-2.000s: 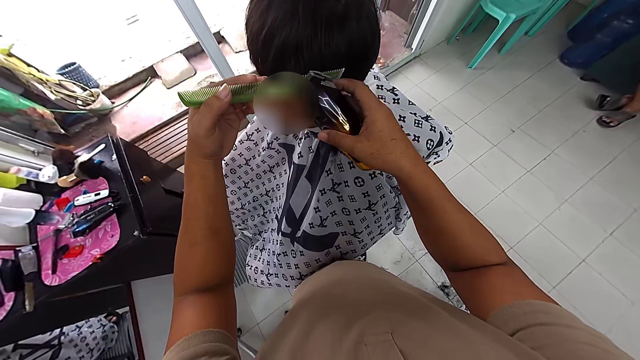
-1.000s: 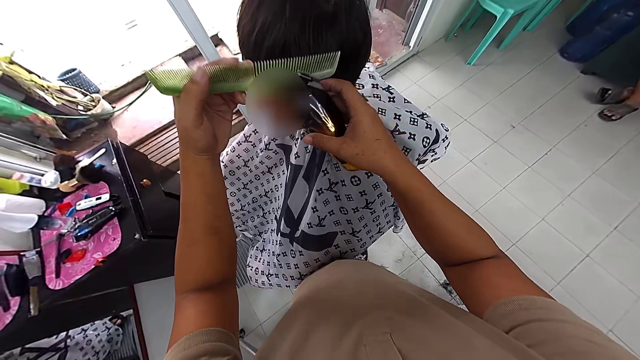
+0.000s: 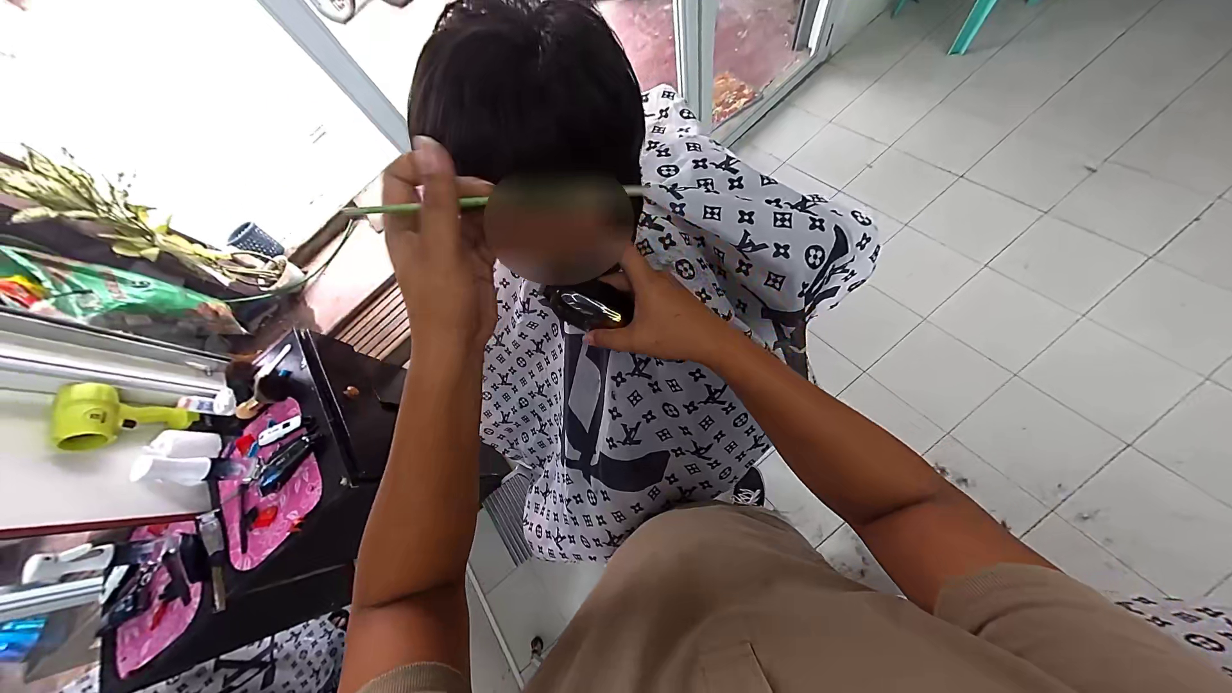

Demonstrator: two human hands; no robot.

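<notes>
A person with dark hair (image 3: 529,91) sits in front of me under a white patterned barber's cape (image 3: 664,414). My left hand (image 3: 438,250) holds a green comb (image 3: 385,208), seen nearly edge-on and level across the front of the head, below the fringe. My right hand (image 3: 664,308) is shut on a dark, glossy hair clipper (image 3: 592,304), just below the blurred area. That blur hides the middle of the comb, and the clipper's blade end cannot be made out.
At the left, a black counter (image 3: 322,404) bears pink mats (image 3: 279,491) with tools, white bottles (image 3: 173,469) and a yellow-green hair dryer (image 3: 85,416). A glass door frame (image 3: 695,58) stands behind the person. A green stool leg (image 3: 972,27) is at the top right.
The comb has turned from showing its broad toothed side to nearly edge-on. The clipper has moved down, away from the hair, in my right hand. The view has shifted.
</notes>
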